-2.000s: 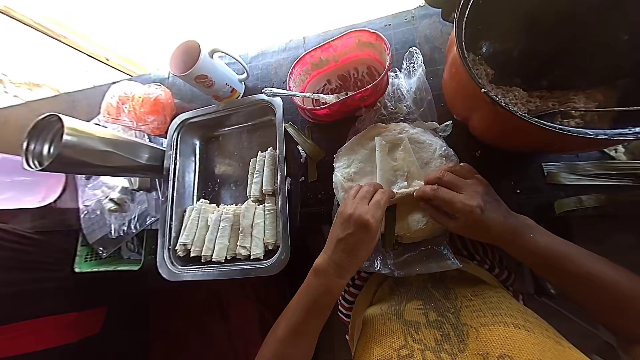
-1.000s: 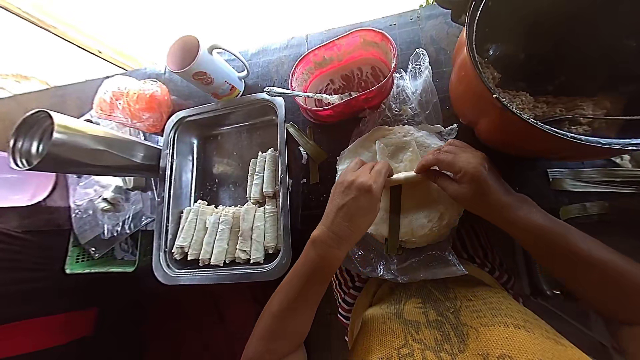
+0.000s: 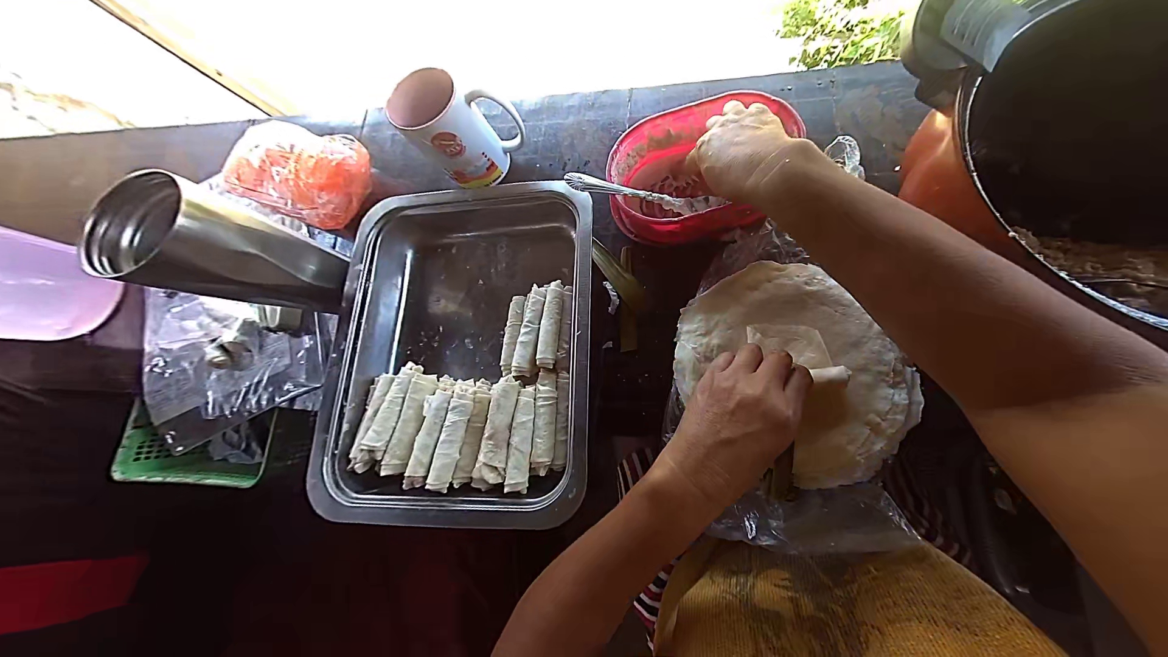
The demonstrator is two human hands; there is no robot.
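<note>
My left hand [image 3: 744,415] holds a partly rolled wrapper [image 3: 829,374] on a stack of thin round dough wrappers [image 3: 867,429], which lies on clear plastic. The loose end of the rolled wrapper spreads flat beyond my fingers. My right hand [image 3: 748,151] reaches into a red plastic tub [image 3: 630,151] with pale paste inside; its fingertips are hidden, so I cannot tell whether they hold anything. A metal spoon [image 3: 616,189] rests across the tub's left rim. Left of the stack, a rectangular steel tray [image 3: 447,513] holds several finished rolls [image 3: 452,438] side by side.
A large orange pot [image 3: 949,182] with brown filling stands at the right. Behind the tray is a white mug [image 3: 465,137]. A steel tumbler [image 3: 228,242] leans over the tray's left edge, near a plastic-wrapped orange bundle [image 3: 297,173] and a green basket [image 3: 182,461].
My right hand has left the roll and moved forward into the red tub. My left hand stays on the roll. Both hands were on it one second ago.
</note>
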